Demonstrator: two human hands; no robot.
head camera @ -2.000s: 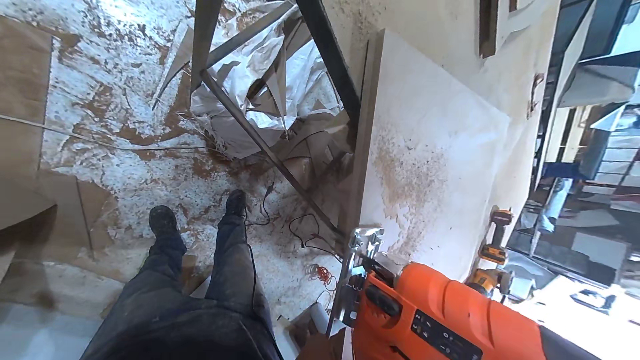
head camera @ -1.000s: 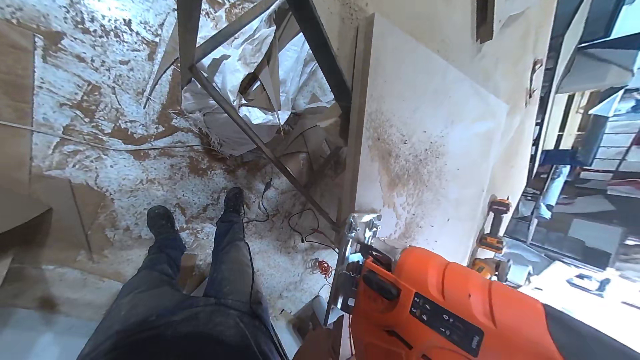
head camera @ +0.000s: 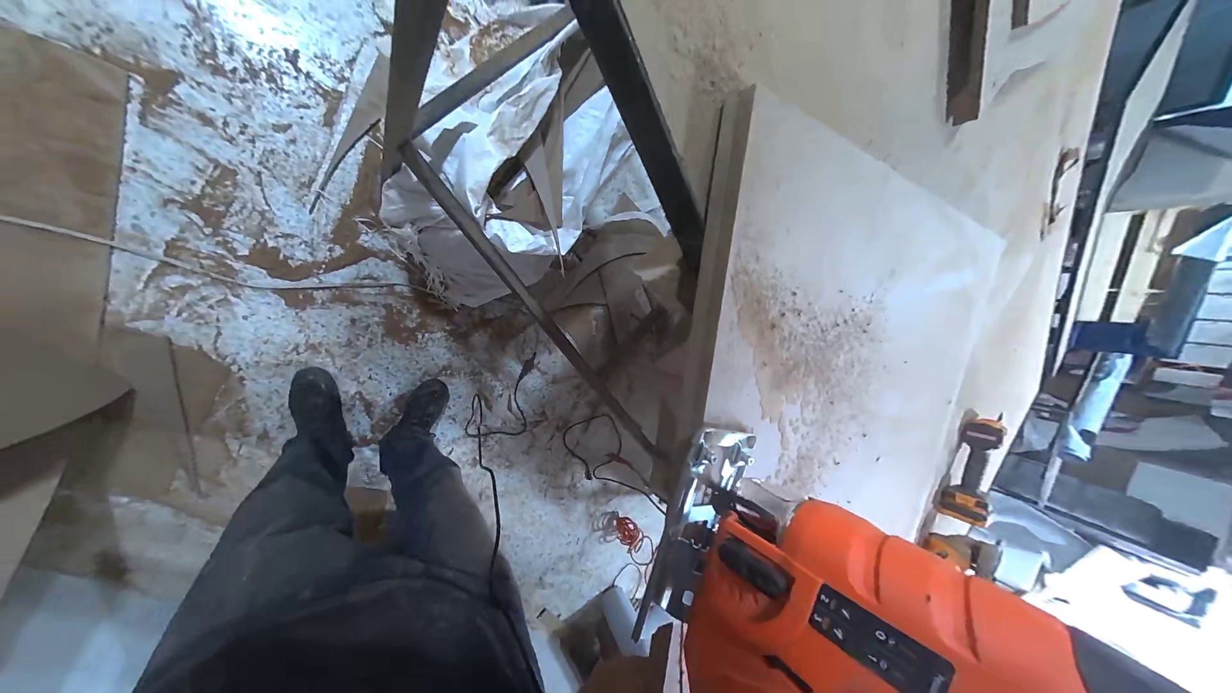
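Observation:
An orange-and-black jigsaw [head camera: 866, 597] fills the lower right. Its metal base plate [head camera: 707, 491] is tilted up along the near edge of a pale, smooth board [head camera: 847, 289], and touching cannot be confirmed. Brown dust and chips lie across the middle of this board. No hand shows on the visible part of the jigsaw, and my right hand is out of view. At the bottom edge, left of the jigsaw, a small dark brown patch may be part of my left hand; its fingers and any grip are hidden.
A yellow-and-black cordless drill [head camera: 967, 472] lies beyond the board. Dark metal frame legs [head camera: 640, 125] stand over a white plastic sack [head camera: 520, 164] with offcuts. Black cords [head camera: 491, 462] and a coiled orange cord [head camera: 630, 534] lie on the debris-covered floor near my shoes [head camera: 318, 399].

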